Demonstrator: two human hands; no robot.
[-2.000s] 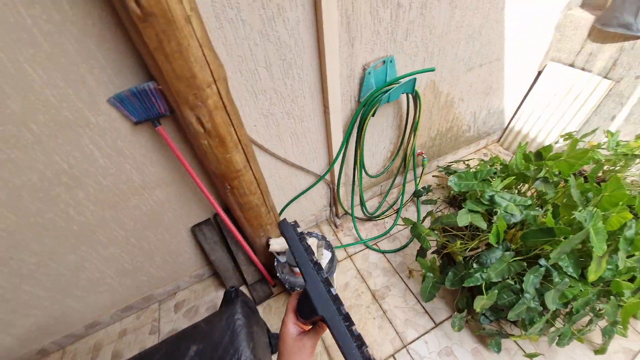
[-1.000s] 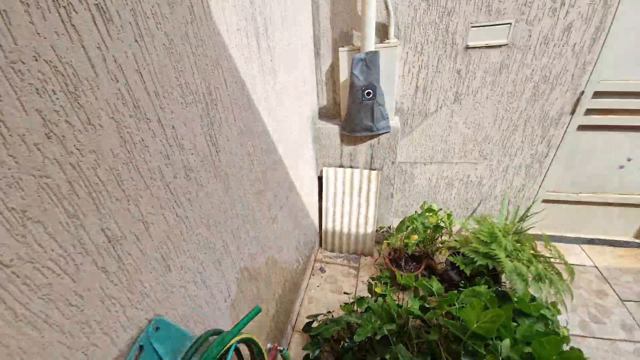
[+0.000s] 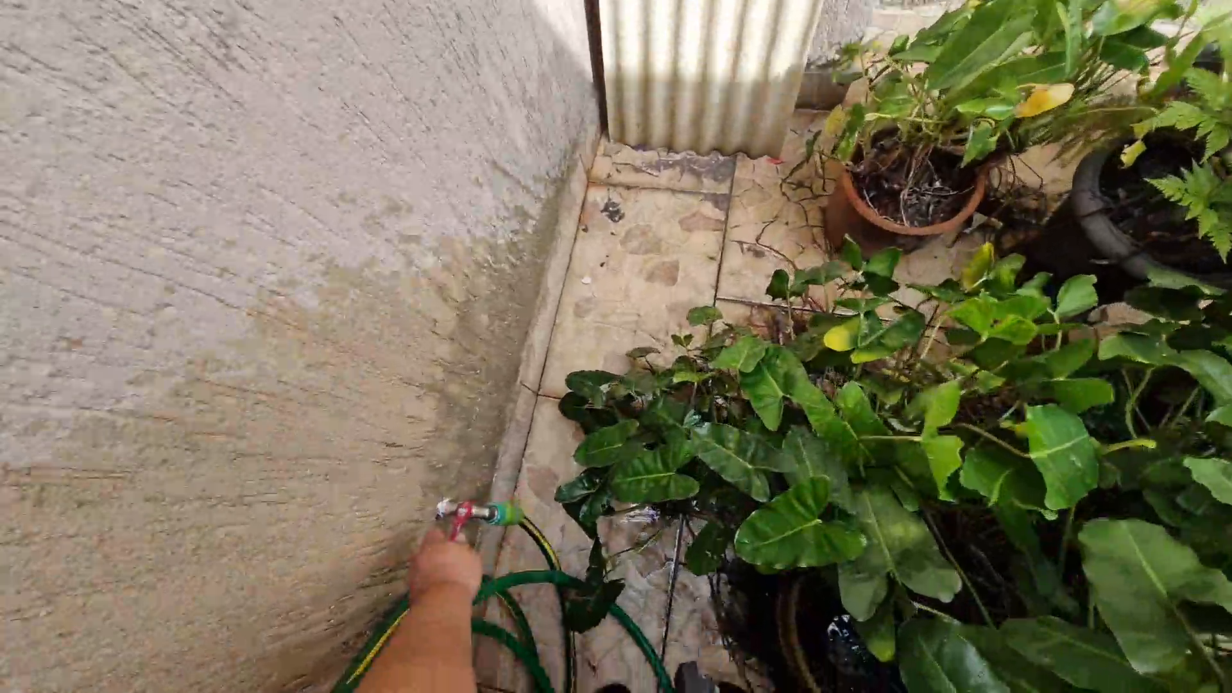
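My left hand (image 3: 445, 566) reaches up from the bottom edge, left of centre, with its fingers at the red handle of a metal tap (image 3: 464, 514) on the wall. The fingertips are partly hidden by the back of the hand. A light green hose connector (image 3: 504, 514) is fitted at the tap, and a thin green hose with a yellow stripe (image 3: 541, 541) runs down from it. Loops of green garden hose (image 3: 635, 630) hang around and behind my forearm. My right hand is not in view.
The rough plastered wall (image 3: 289, 289) fills the left side. Leafy green plants (image 3: 799, 525) crowd the right, close to the tap. Beyond them stand a terracotta pot (image 3: 905, 226) and a dark pot (image 3: 1107, 226). A corrugated panel (image 3: 712, 77) leans at the far end of the tiled floor (image 3: 635, 279).
The view has swung from the broom and wooden post to the tap corner. The black ridged object held two seconds ago is out of view; a hand is now at the tap.
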